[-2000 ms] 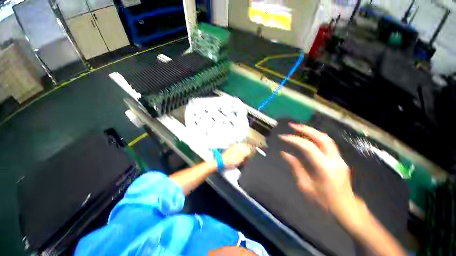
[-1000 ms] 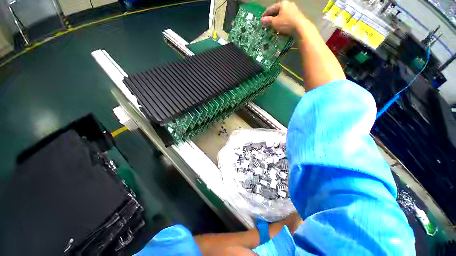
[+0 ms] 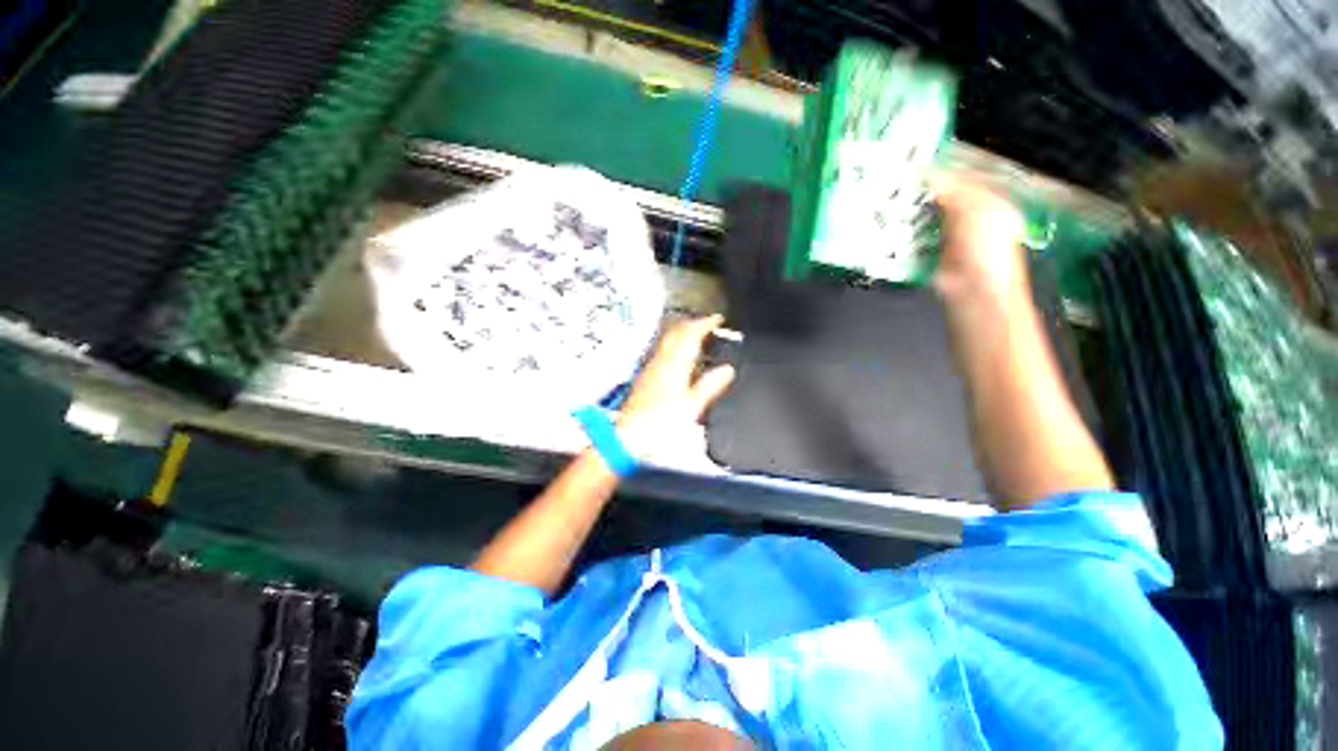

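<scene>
My right hand (image 3: 980,235) grips green circuit boards (image 3: 880,162), blurred, above the back of the black tray (image 3: 866,389). They look like more than one, held together; the exact number cannot be told. My left hand (image 3: 675,411), with a blue wrist strap, is at the tray's left edge, thumb and fingers apart. Nothing shows in it, though its palm side is hidden. A small white piece lies by its fingertips. An open clear bag (image 3: 514,294) of silvery components lies left of the tray.
A black slotted rack (image 3: 132,162) with green boards on edge is at the left. Stacked black trays with boards (image 3: 1247,382) are at the right. Black slabs (image 3: 132,646) sit low at the left. A blue cord (image 3: 712,118) hangs behind the bag. A pale rail runs in front.
My right hand has moved from the rack to above the tray, carrying the boards. The view has turned right, and my left hand now shows beside the tray.
</scene>
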